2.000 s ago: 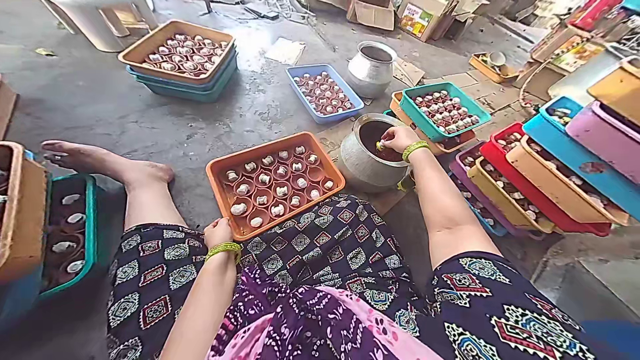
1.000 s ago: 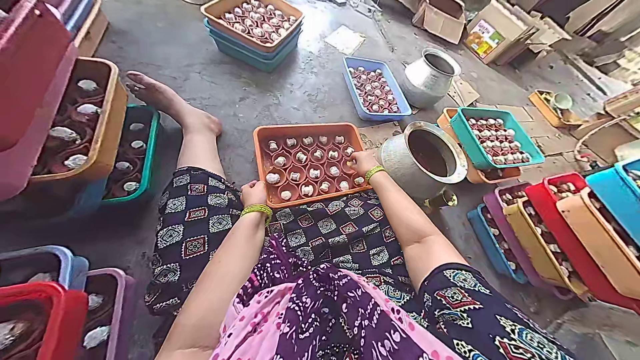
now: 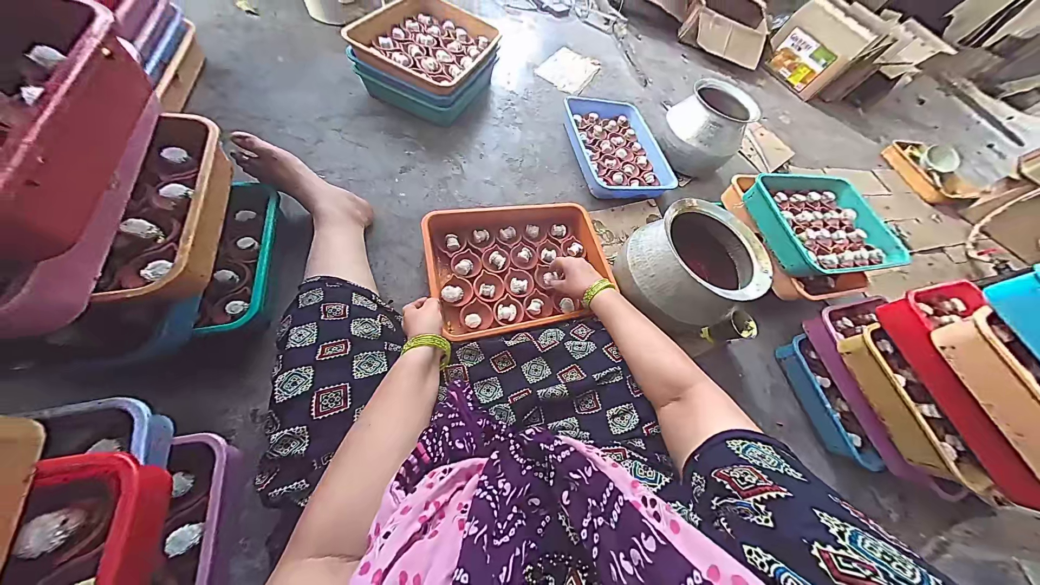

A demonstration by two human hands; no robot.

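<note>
An orange plastic tray (image 3: pixel 510 213) lies across my lap, filled with small reddish-brown clay cups (image 3: pixel 496 260), each holding a whitish wad. My left hand (image 3: pixel 423 317) grips the tray's near left corner. Over the cups at the tray's right side is my right hand (image 3: pixel 572 278), its fingertips at one of the wads; whether they pinch it is hidden. Just right of the tray stands a dented metal pot (image 3: pixel 655 272) with dark reddish contents. Beside the pot's base is a small brass-coloured vessel (image 3: pixel 741 324).
A second metal pot (image 3: pixel 703 134) stands behind, beside a blue tray (image 3: pixel 587 154) of cups. A teal tray (image 3: pixel 822 264) sits at the right. Stacked trays rise at the left (image 3: pixel 213 175), back left (image 3: pixel 422 101) and right (image 3: pixel 894 341). Cardboard boxes (image 3: pixel 725 34) lie at the back.
My right hand was at the near pot's mouth two seconds ago; it has moved left to the tray's cups. My left hand stays at the tray's near left part. The view has shifted.
</note>
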